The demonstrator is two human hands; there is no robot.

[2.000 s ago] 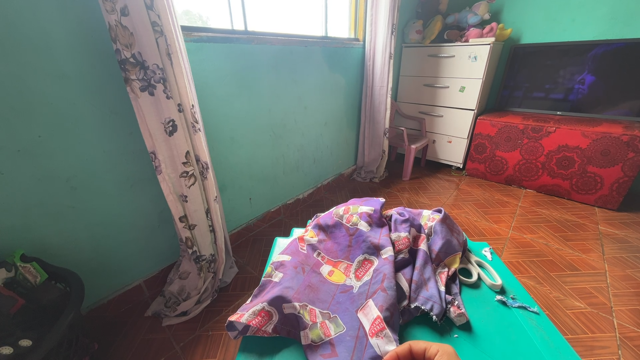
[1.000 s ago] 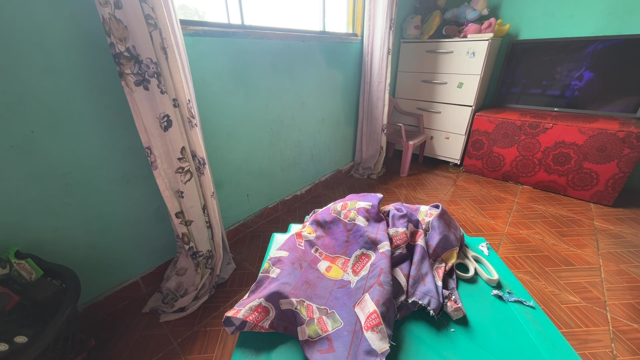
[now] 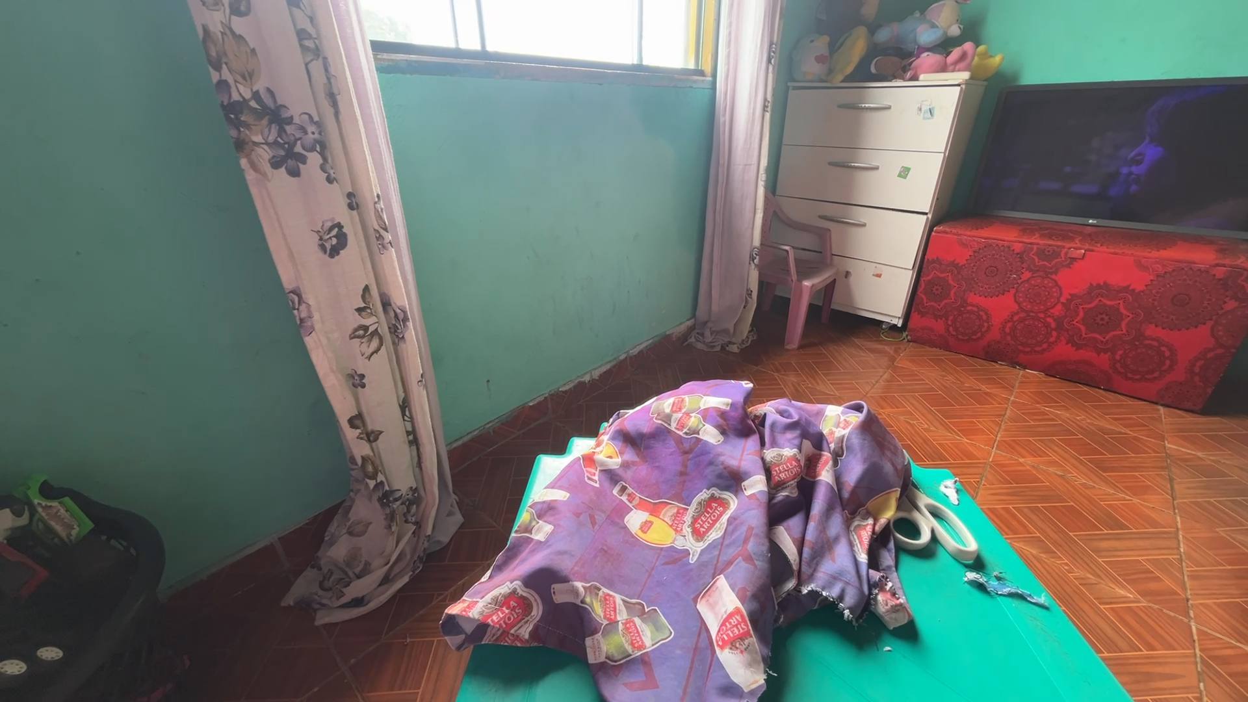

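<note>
Neither of my hands shows in the head view. A purple printed cloth (image 3: 673, 526) with a bottle pattern lies in loose folds over a green table (image 3: 1014, 643), its cut edge frayed at the lower right. White scissor handles (image 3: 941, 526) stick out from beside the cloth's right side; the blades are hidden. Right of the cloth a blue scrap of fabric (image 3: 1006, 588) and a small white scrap (image 3: 950, 489) rest on the green surface.
Beyond the table are a pink plastic chair (image 3: 799, 273), a white chest of drawers (image 3: 858, 175) with plush toys and a red patterned box (image 3: 1082, 312) bearing a television (image 3: 1121, 156). A floral curtain (image 3: 341, 292) and a dark basket (image 3: 136, 546) stand left.
Two seconds ago the fingers of a hand showed at the bottom edge by the cloth; they are out of view now. The cloth lies much as before.
</note>
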